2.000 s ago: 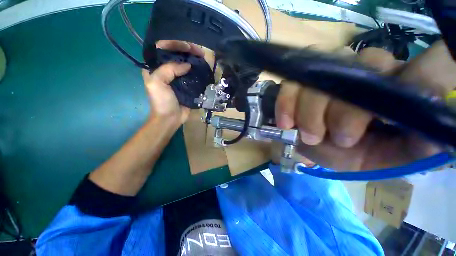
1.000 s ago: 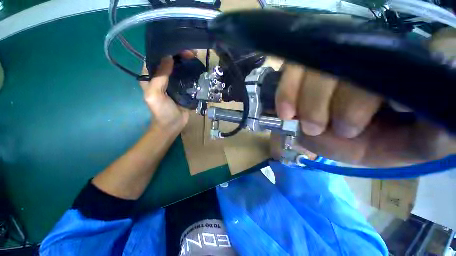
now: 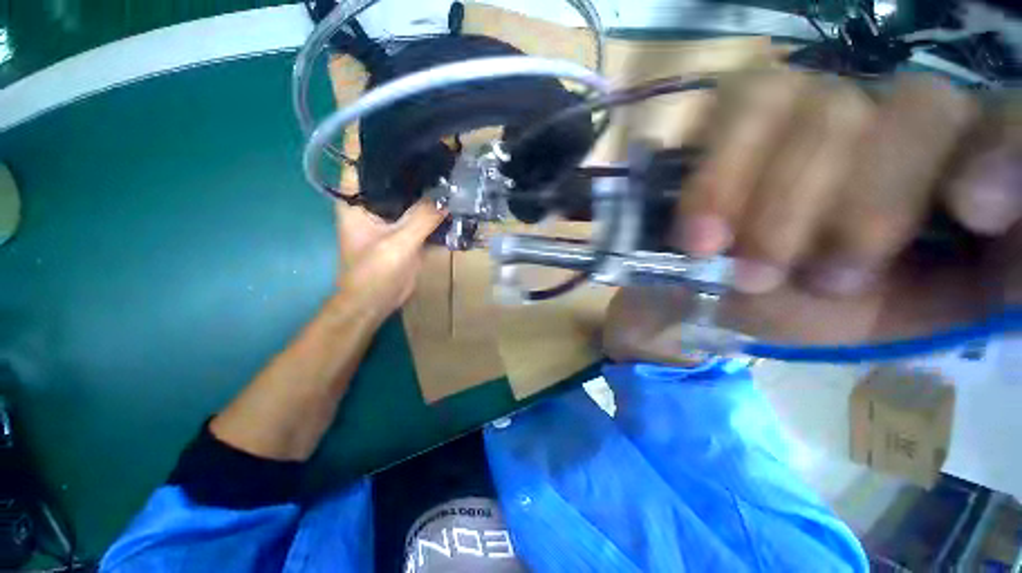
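Note:
The black headset [image 3: 476, 99] with two silver-grey hoops lies over the cardboard, top centre. My left hand [image 3: 387, 246] holds its left ear cup [image 3: 392, 168], thumb on the near side, other fingers mostly hidden behind. My right hand [image 3: 835, 185], blurred, is closed around the screwdriver, whose barrel is mostly hidden by the fingers. The driver's silver metal nose [image 3: 476, 188] is in front of the headset, beside the left ear cup; I cannot tell if it touches. The slim silver air cylinder [image 3: 605, 260] sits below the barrel, with a blue hose [image 3: 874, 349] running right.
Tan cardboard sheets [image 3: 549, 336] lie under the work on the green surface [image 3: 168, 246]. A pale rail [image 3: 146, 81] curves along the far edge. Black items [image 3: 863, 45] lie at the top right. A cardboard box [image 3: 902, 425] stands at the lower right.
The driver body and my right hand have moved right. The thick black hose no longer crosses in front. The headset has turned, showing both hoops and more of the strap's curve.

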